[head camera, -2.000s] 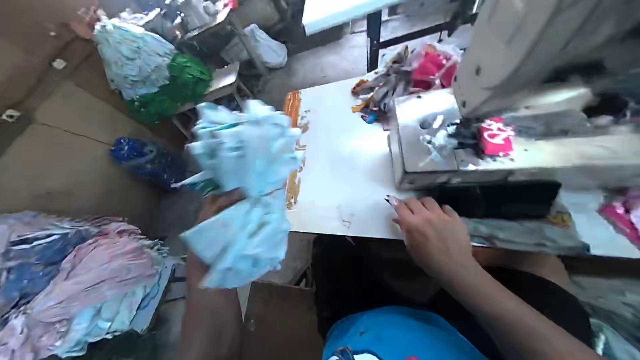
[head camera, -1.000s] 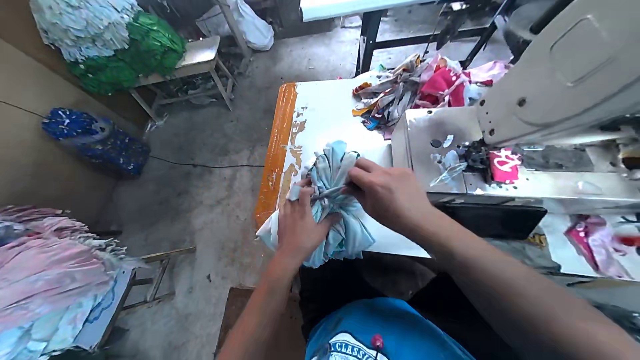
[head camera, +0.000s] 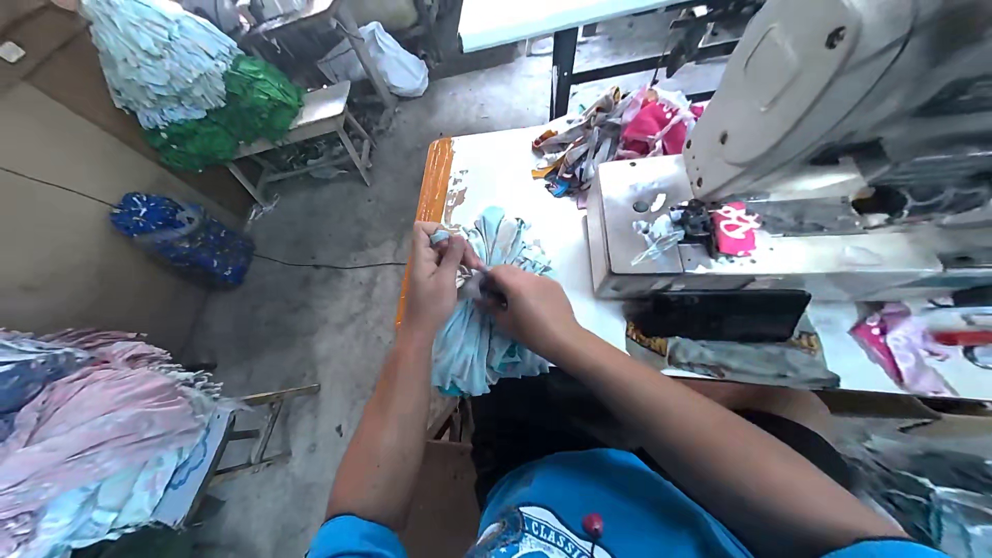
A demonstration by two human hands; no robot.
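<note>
A bundle of light blue fabric (head camera: 492, 341) lies over the front left part of the white sewing table, gathered at its middle by a strip of cloth. My left hand (head camera: 435, 275) pinches one part of this strip at the bundle's left side. Against the middle of the bundle, my right hand (head camera: 531, 306) has its fingers closed on the strip, with something small and dark at the fingertips that I cannot make out. The fabric fans out above and below both hands.
An industrial sewing machine (head camera: 635, 225) stands at the right, with fabric scraps (head camera: 585, 147) behind its bed. A black case (head camera: 725, 314) lies before it. Pink and blue fabric (head camera: 108, 434) is piled at lower left; light blue (head camera: 163, 62) and green bundles (head camera: 232, 116) sit on a bench.
Two seconds ago my left hand held the bundle left of the table while my right hand rested by the machine. Now both hands are together at the bundle's middle, on the table.
</note>
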